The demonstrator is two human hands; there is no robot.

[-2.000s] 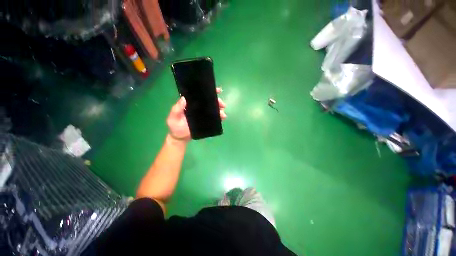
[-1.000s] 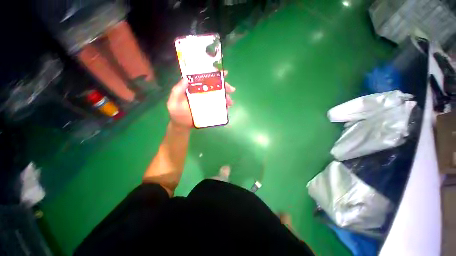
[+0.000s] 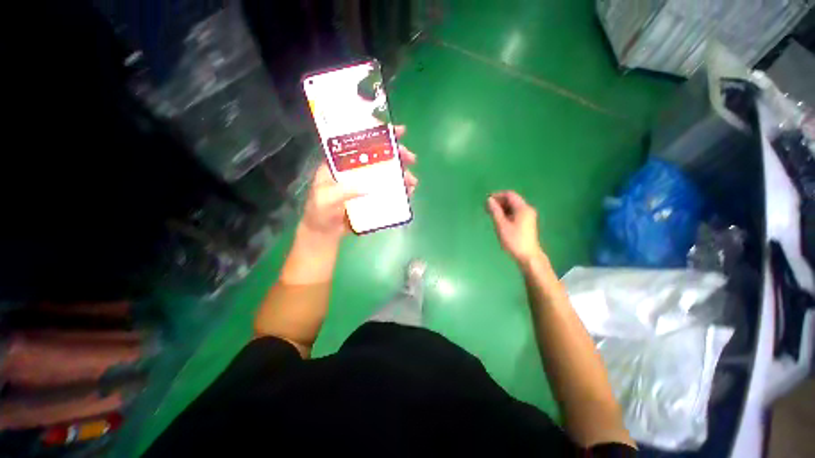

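Observation:
A smartphone (image 3: 359,148) is upright in front of me, its screen bright white with a red band across the middle. My left hand (image 3: 329,199) is shut on the phone; the thumb lies over the lower left of the screen and the fingertips show at its right edge. My right hand (image 3: 513,220) is to the right of the phone, apart from it, with the fingers curled together. No object shows in the right hand.
A blue plastic sack (image 3: 654,215) and white plastic packs (image 3: 657,358) lie at the right beside a white-edged bench (image 3: 770,268). A stack of pale packs (image 3: 697,31) is at the top right. Dark plastic-covered clothes (image 3: 219,98) line the left. Green floor (image 3: 465,161) runs between.
The phone screen has gone from dark to lit. My right hand has come into view. The surroundings have shifted: the salmon-coloured items moved to the lower left and the blue sack shows larger.

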